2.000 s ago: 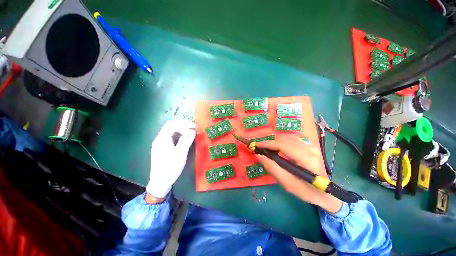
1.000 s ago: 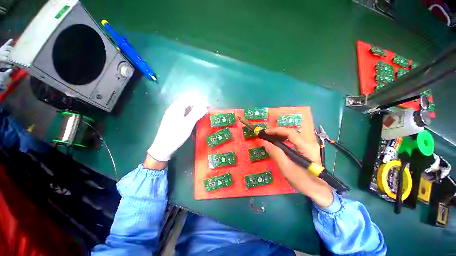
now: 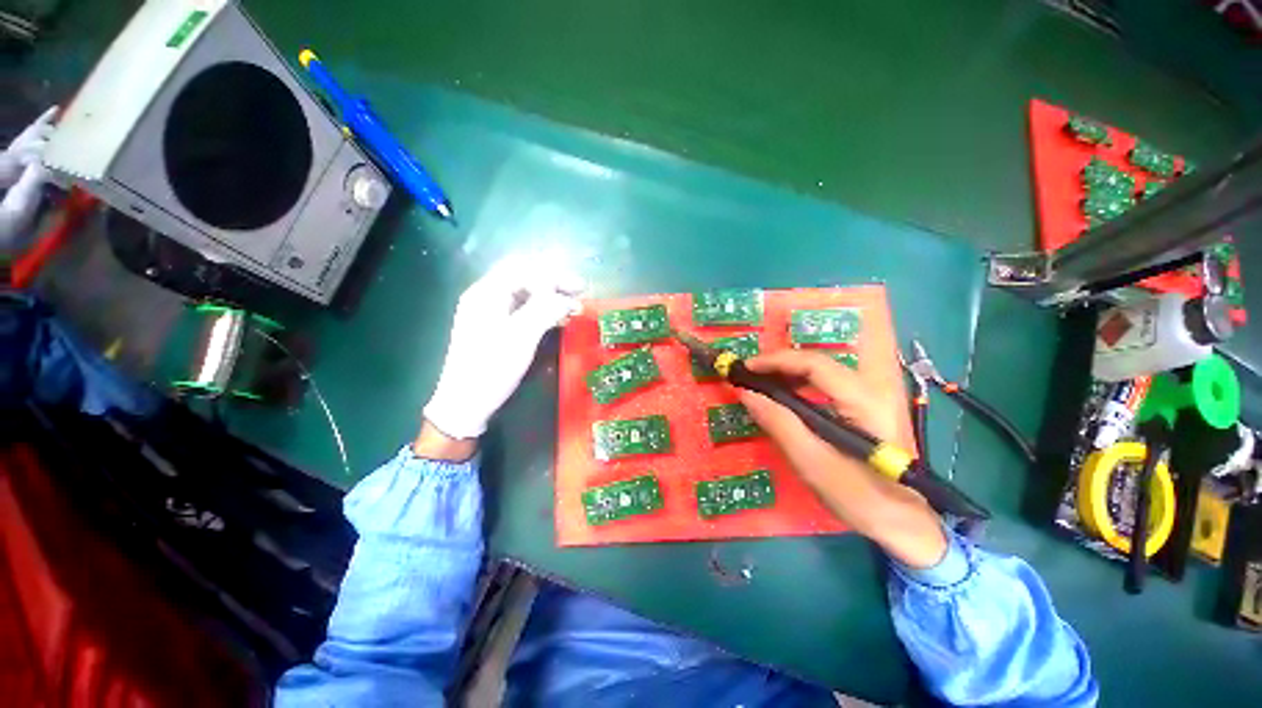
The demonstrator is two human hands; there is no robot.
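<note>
An orange-red board tray (image 3: pixel 678 517) lies on the green mat with green circuit boards in rows. My bare right hand (image 3: pixel 830 429) holds a black soldering iron (image 3: pixel 793 404) with yellow bands, its thin tip close to the right end of the top-left circuit board (image 3: pixel 634 325). Whether the tip touches is unclear. My gloved left hand (image 3: pixel 501 339) is at the tray's top-left corner, fingers drawn together. Its fingertips are in glare, so whether they hold solder wire cannot be seen.
Cutters (image 3: pixel 952 392) lie right of the tray. A grey box (image 3: pixel 235 152), blue pen (image 3: pixel 374 136) and solder spool (image 3: pixel 217 349) are at left. A dark tool tray with a yellow ring (image 3: pixel 1124 499) and a metal post (image 3: pixel 1163 215) stand at right. Another person's gloved hand (image 3: pixel 25 177) shows far left.
Since two seconds ago, the iron tip has moved from the second left board up to the top-left one. My left hand has moved up to the tray's corner. The view has shifted slightly.
</note>
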